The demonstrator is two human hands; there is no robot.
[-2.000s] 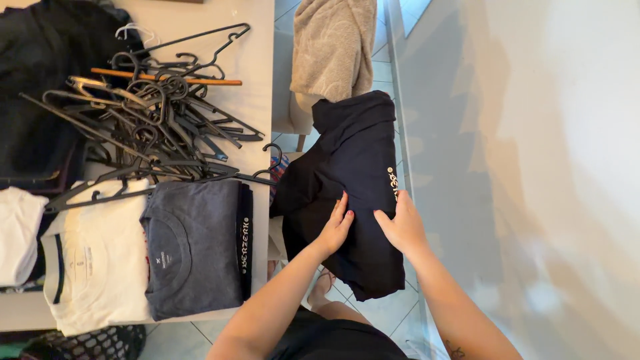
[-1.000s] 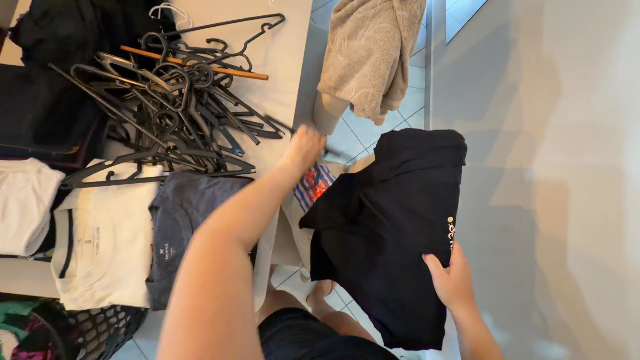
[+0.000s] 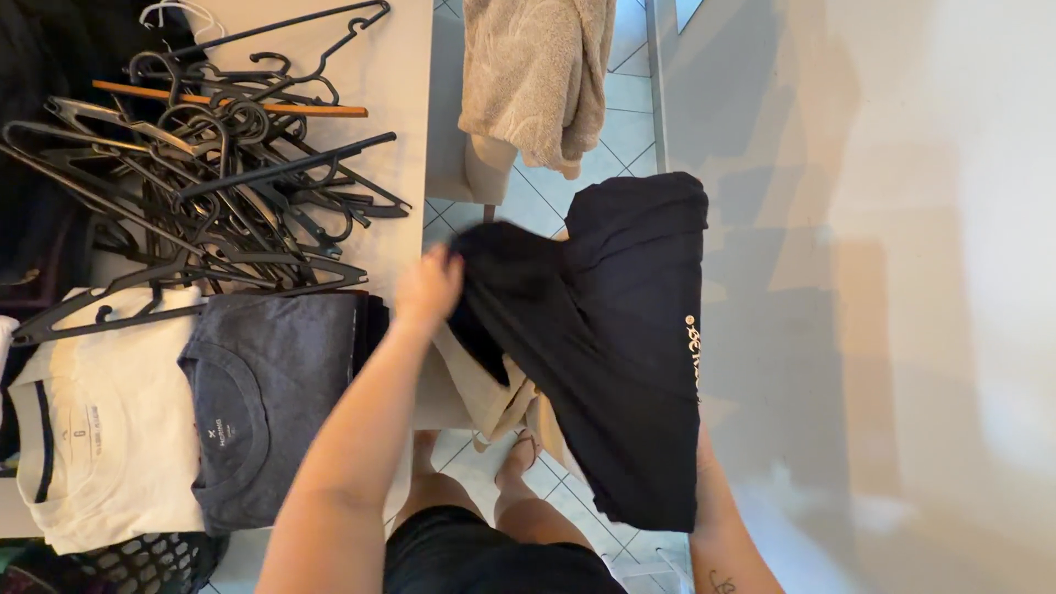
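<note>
A black garment [image 3: 619, 330] with pale lettering along its right edge hangs spread out between my hands. My left hand [image 3: 429, 285] grips a dark edge of it at the left, beside the table. Most of my right hand [image 3: 704, 462] is hidden behind the garment's lower right edge, so its fingers do not show. On the table at the left lies a tangled heap of black hangers [image 3: 239, 181] with one orange-brown bar among them. Below the heap are a folded dark grey T-shirt [image 3: 280, 412] and a folded cream T-shirt [image 3: 124, 429].
A beige towel [image 3: 536, 82] hangs over a chair beyond the garment. The table edge [image 3: 426, 107] runs along my left. A pale wall [image 3: 792, 330] stands close on the right. Dark clothes [image 3: 41, 165] lie at the far left, and a dark lattice basket [image 3: 157, 561] is below the table.
My left hand has gone from the garment to the table edge, then back to the garment's left side. A black hanger now lies across the top of the heap. The garment's left part is pulled out sideways.
</note>
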